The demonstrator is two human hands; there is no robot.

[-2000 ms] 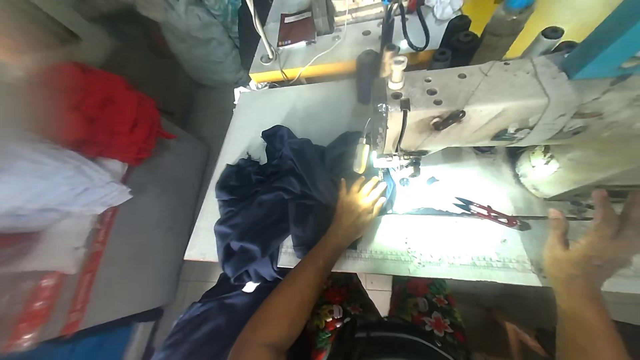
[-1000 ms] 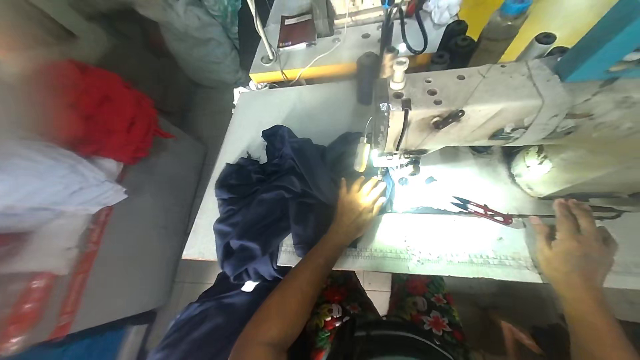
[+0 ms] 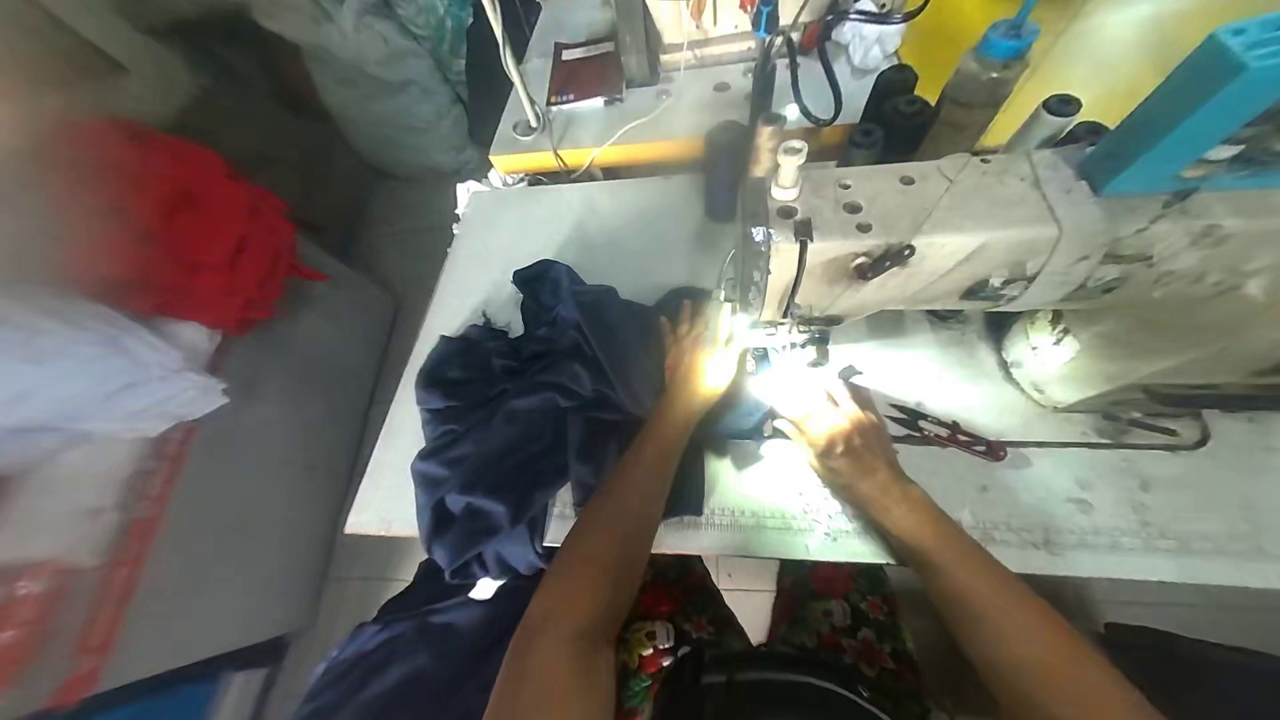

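Observation:
A bundle of navy blue fabric (image 3: 520, 410) lies on the sewing table left of the needle of an industrial sewing machine (image 3: 920, 230). My left hand (image 3: 697, 360) rests with its fingers spread on the fabric, just left of the presser foot. My right hand (image 3: 840, 430) is at the right side of the presser foot, by the edge of the fabric; bright lamp light washes out its fingertips, so its hold cannot be told. Red-handled thread snips (image 3: 950, 432) lie on the table right of my right hand.
More navy fabric (image 3: 430, 640) hangs below the table's front edge. Red cloth (image 3: 215, 235) and white cloth (image 3: 90, 370) lie on a grey surface at the left. Dark thread cones (image 3: 900, 125) and a bottle with a blue cap (image 3: 990, 80) stand behind the machine.
My right hand has moved left from the right part of the table to the presser foot. My left hand stays on the fabric, a little shifted, with its fingers now pointing more upward.

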